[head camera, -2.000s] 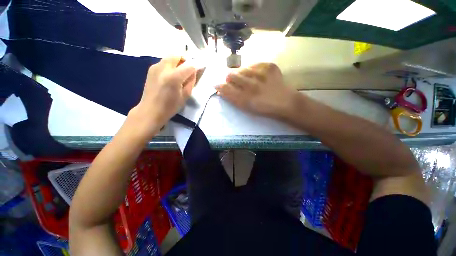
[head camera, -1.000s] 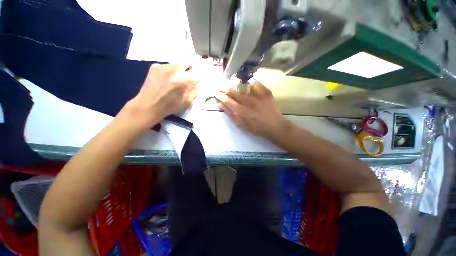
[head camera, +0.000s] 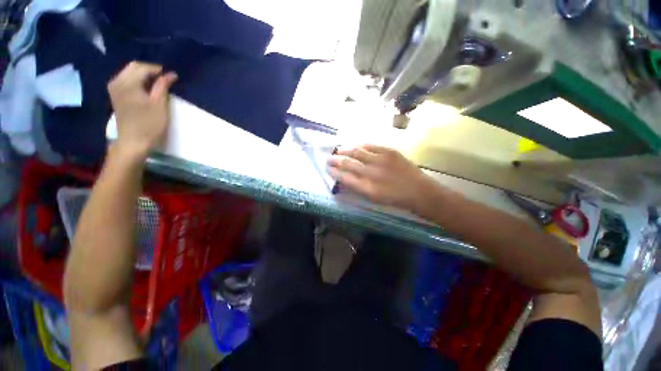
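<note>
Dark fabric panels (head camera: pixel 225 87) lie on the left of the white table (head camera: pixel 217 148). My left hand (head camera: pixel 141 105) is over the dark fabric near the table's left front edge, fingers curled; whether it grips the fabric is not clear. My right hand (head camera: pixel 377 174) lies in front of the needle area, its fingertips on a small light piece with dark edging (head camera: pixel 315 148); its grip is partly hidden. The cream sewing machine head (head camera: pixel 435 61) stands above and right of the fabric. The needle area is washed out by glare.
Scissors with a red handle (head camera: pixel 570 219) lie right of my right forearm, near a dark recess (head camera: pixel 610 238). Below the table stand a red basket (head camera: pixel 177 253) with a white basket (head camera: pixel 148 232) and a small blue basket (head camera: pixel 230 322). Light pieces (head camera: pixel 59 87) lie far left.
My left hand has moved away from the needle area to the left. My right hand stays near the machine. The dark strip hanging over the table edge is gone from there. The view has tilted.
</note>
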